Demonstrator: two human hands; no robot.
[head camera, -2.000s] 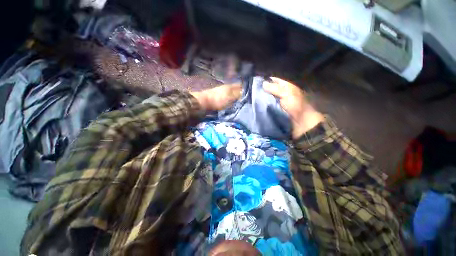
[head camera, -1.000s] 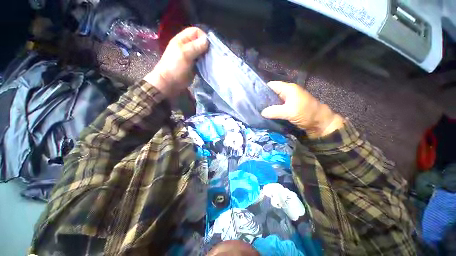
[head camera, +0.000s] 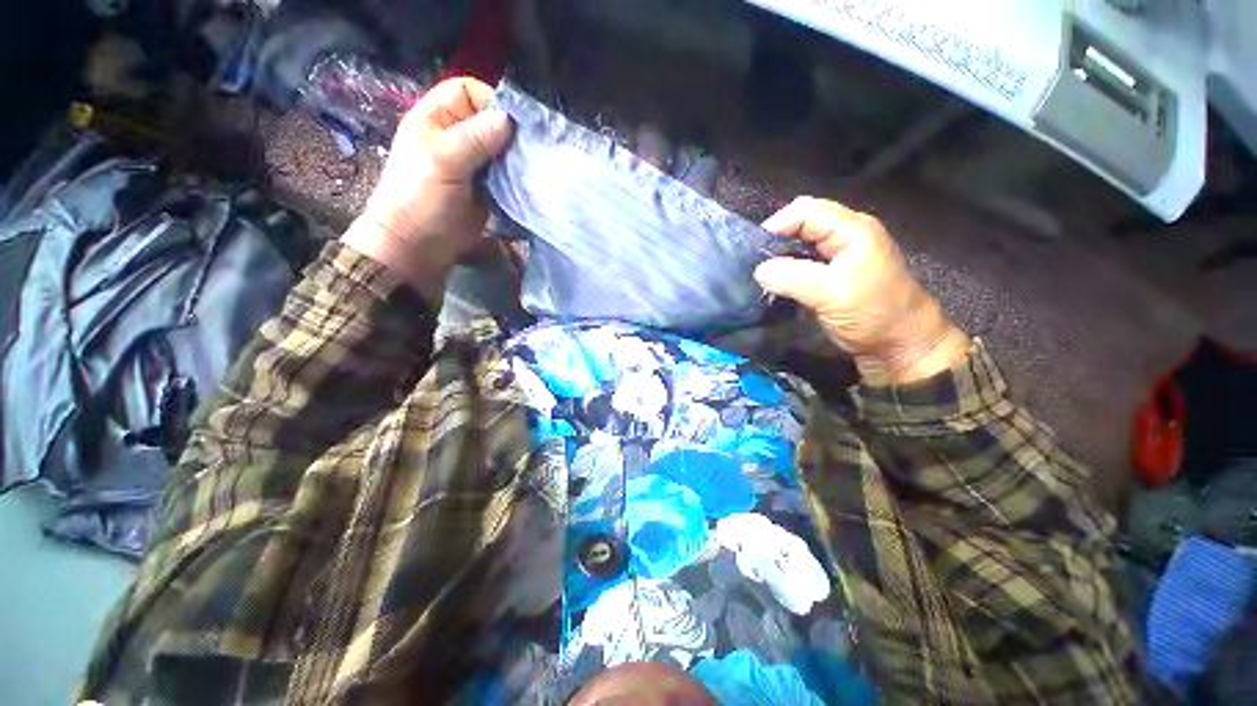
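A blue-grey sewn piece (head camera: 627, 228) is stretched between my two hands, above my lap. Its upper edge runs down from left to right and looks slightly frayed. My left hand (head camera: 448, 159) pinches the upper left corner between thumb and fingers. My right hand (head camera: 848, 283) pinches the right end, lower than the left. The piece's lower part hangs in front of the blue floral garment. Its far side is hidden.
A pile of grey cloth (head camera: 124, 317) lies at left on a pale green surface (head camera: 55, 579). The machine table (head camera: 937, 48) with a control panel (head camera: 1123, 83) is at upper right. Crinkled clear plastic (head camera: 352, 90) lies on the speckled floor. Blue cloth (head camera: 1199, 614) is at lower right.
The piece was bunched between close hands, then was pulled out lengthwise. Now it is spread wider and flatter, with my left hand further left and my right hand slightly further right.
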